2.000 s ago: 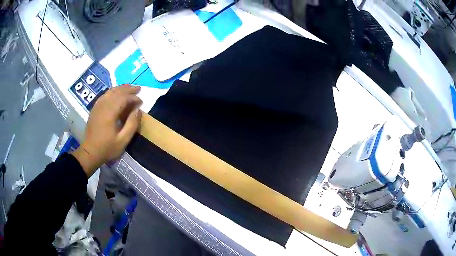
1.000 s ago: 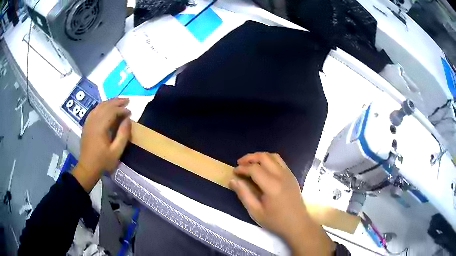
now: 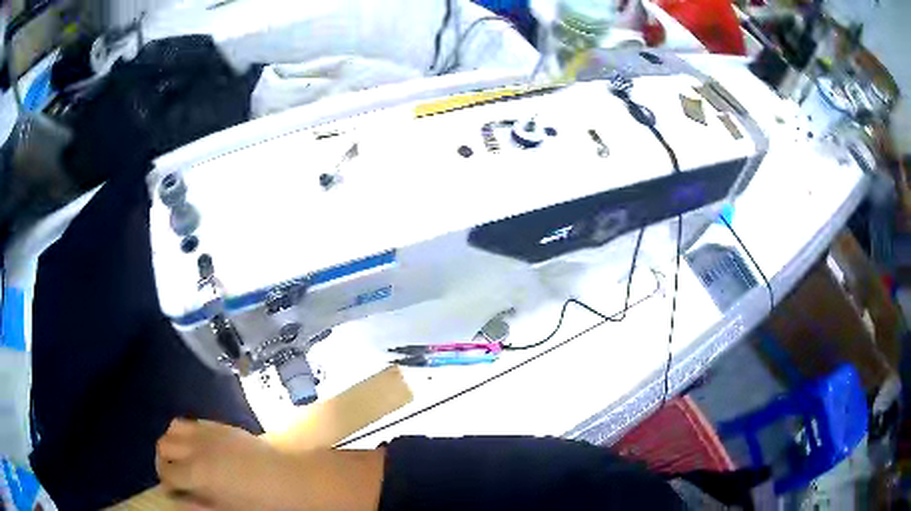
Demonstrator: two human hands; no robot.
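Note:
My right hand (image 3: 225,464) is low at the left, its fingers curled on the long tan card strip (image 3: 365,404). The strip lies over the black fabric panel (image 3: 100,329) and runs under my wrist onto the white machine bed near the needle area. My left hand is out of the picture. The white sewing machine head (image 3: 400,190) with a blue stripe and black control panel fills the middle. Thread snips (image 3: 450,353) with pink and light-blue handles lie on the bed beyond the strip's end.
Thin black cables (image 3: 569,304) cross the bed and hang over its edge. Speckled black fabric (image 3: 150,110) and whitish cloth (image 3: 330,85) lie behind the machine. A red basket (image 3: 679,439) and a blue stool (image 3: 814,429) stand below the table at the right.
The view has swung right, bringing the whole machine head and snips into view. My left hand has left the picture. My right hand, absent at first, remains at the strip.

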